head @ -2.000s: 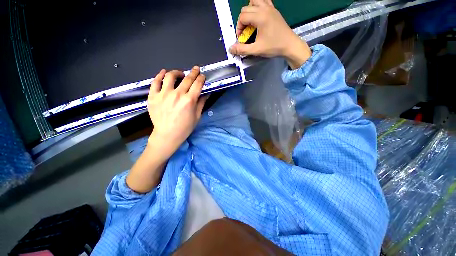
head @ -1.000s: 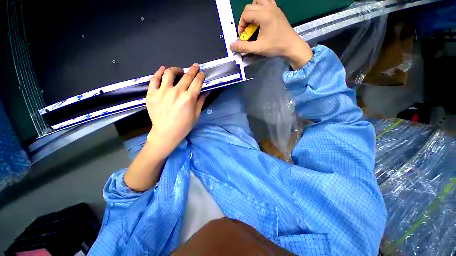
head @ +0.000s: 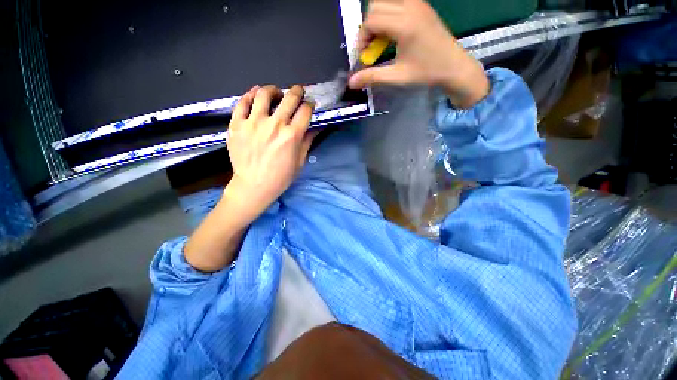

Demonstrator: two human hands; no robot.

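Note:
A black panel [head: 200, 44] lies on the green-topped bench in front of me, with small holes in its face. White edge strips with blue print [head: 126, 128] run along its near edge in two lines. My left hand [head: 269, 137] lies palm down across these strips with its fingers bent over the edge. My right hand [head: 416, 48], slightly blurred, is at the panel's right corner and holds a small yellow-handled cutter [head: 375, 50]. A pale, blurred, crumpled bit [head: 325, 94] shows between the hands; I cannot tell if the fingers hold it.
A metal bench rail [head: 519, 38] curves along the near edge. A clear plastic bag [head: 412, 156] hangs below the right corner. Plastic-wrapped stacks [head: 616, 274] stand at the lower right. A black crate [head: 67, 334] is at the lower left. Bubble wrap [head: 13, 204] shows at the left edge.
My right hand has moved slightly right with the yellow cutter. The strip at the corner has changed from smooth to crumpled and pale. My left hand remains on the edge, shifted slightly right in view.

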